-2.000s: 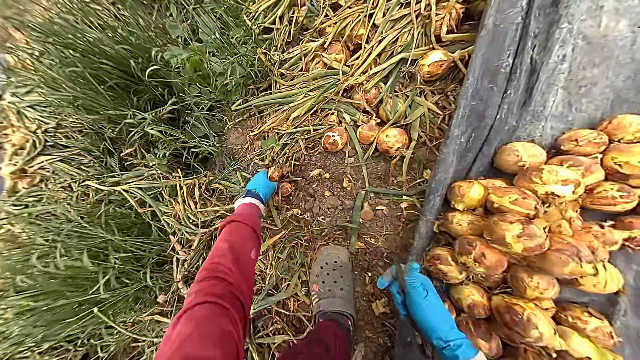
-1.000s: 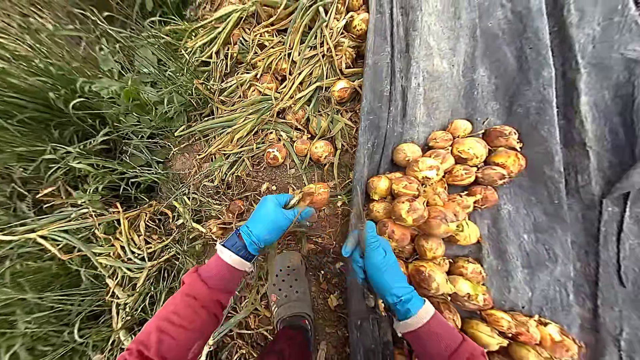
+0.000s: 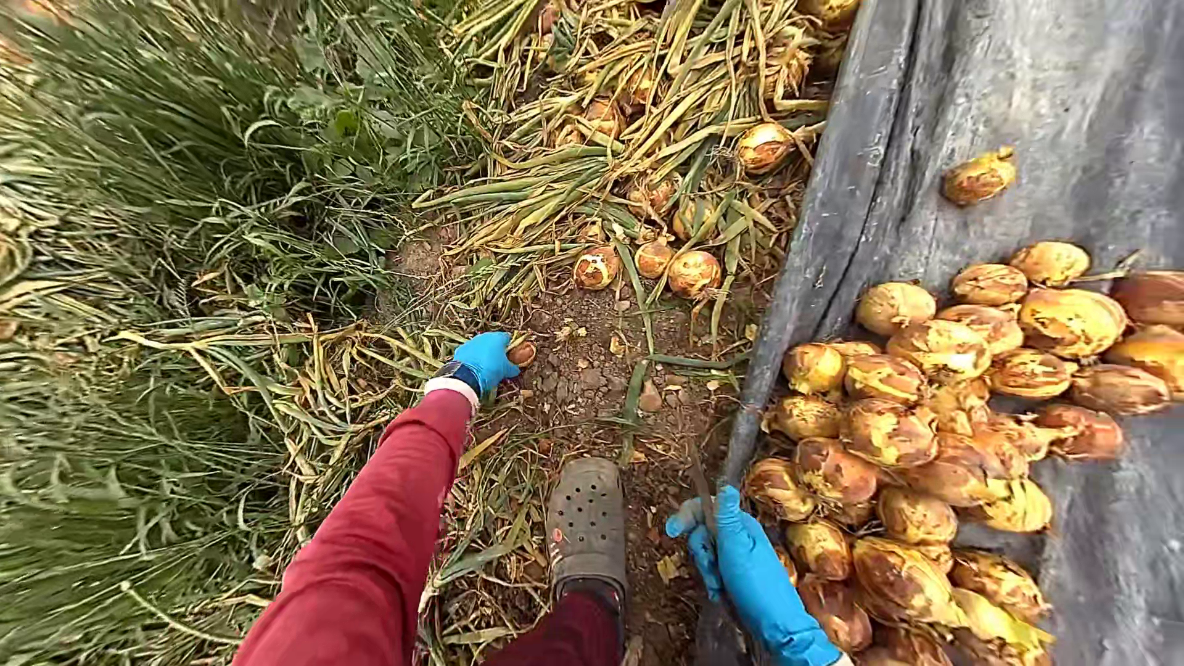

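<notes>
My left hand (image 3: 487, 363), in a blue glove, reaches down to the soil and closes around a small onion (image 3: 522, 353), whose dry leaves trail off to the left. My right hand (image 3: 740, 555), gloved too, grips a thin dark blade (image 3: 701, 481), perhaps a knife, which points up between thumb and fingers beside the edge of a grey plastic sheet (image 3: 980, 102). Right of that hand, a heap of topped onions (image 3: 888, 432) lies on the sheet. One single onion (image 3: 979, 177) rests above the heap.
Onions with long dry leaves (image 3: 592, 176) lie on the ground ahead, several bulbs (image 3: 694, 274) showing at their near edge. Tall green grass (image 3: 213, 148) grows on the left. My foot in a grey clog (image 3: 587, 527) stands on the soil between my hands.
A second ago my left hand held an onion up near my right hand; now it is down on the left at another onion. A single onion lies on the sheet above the heap. The view has shifted.
</notes>
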